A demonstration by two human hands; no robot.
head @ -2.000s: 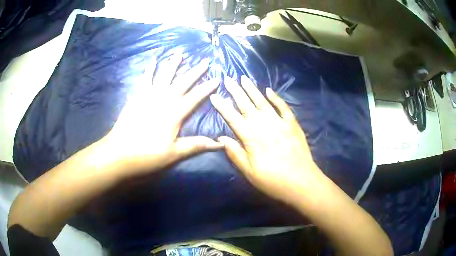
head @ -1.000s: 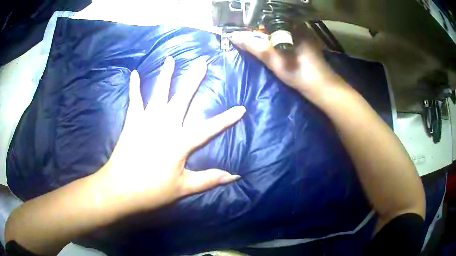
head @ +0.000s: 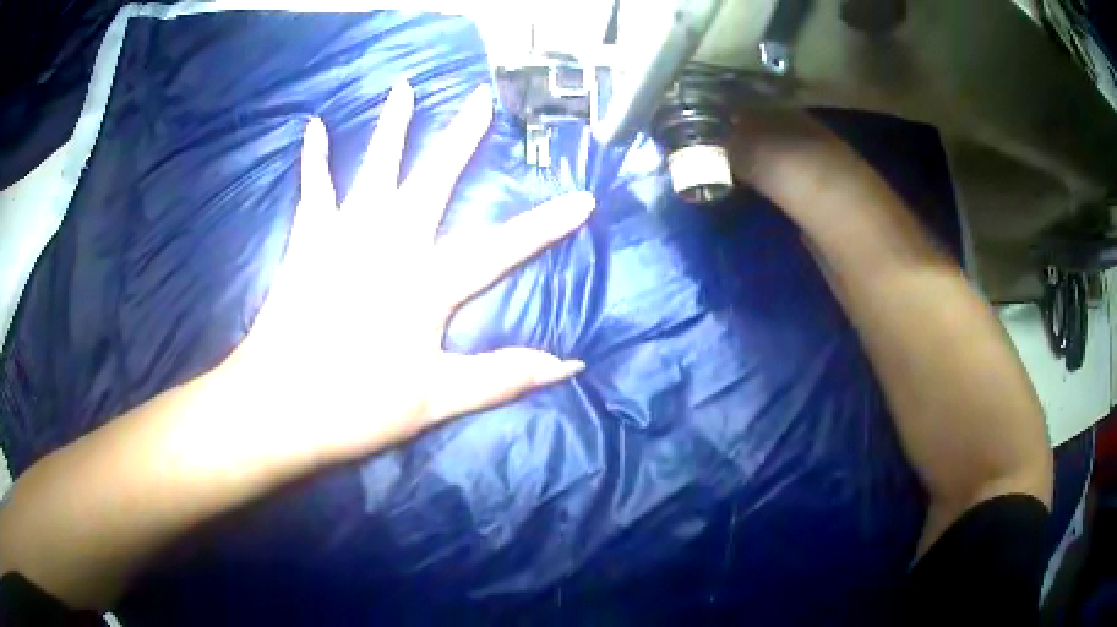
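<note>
A glossy dark blue fabric panel [head: 686, 453] with a narrow white border lies under the machine and fills most of the view. My left hand [head: 380, 282] lies flat on it with fingers spread, overexposed by the lamp. The presser foot [head: 539, 145] stands on puckered fabric just right of my left fingertips. My right forearm reaches up the right side. My right hand [head: 772, 153] is behind the round metal part with a pale knob [head: 701, 172]; its fingers are hidden and blurred.
The sewing machine's pale arm and head [head: 1004, 135] cover the top right. Dark-handled scissors [head: 1068, 321] lie at the far right on the white table [head: 1090, 398]. More dark fabric shows at the upper left and lower right.
My right hand has left the panel beside my left hand and gone up behind the machine head. My left fingers have spread. The panel has shifted away under the machine, and the view is closer.
</note>
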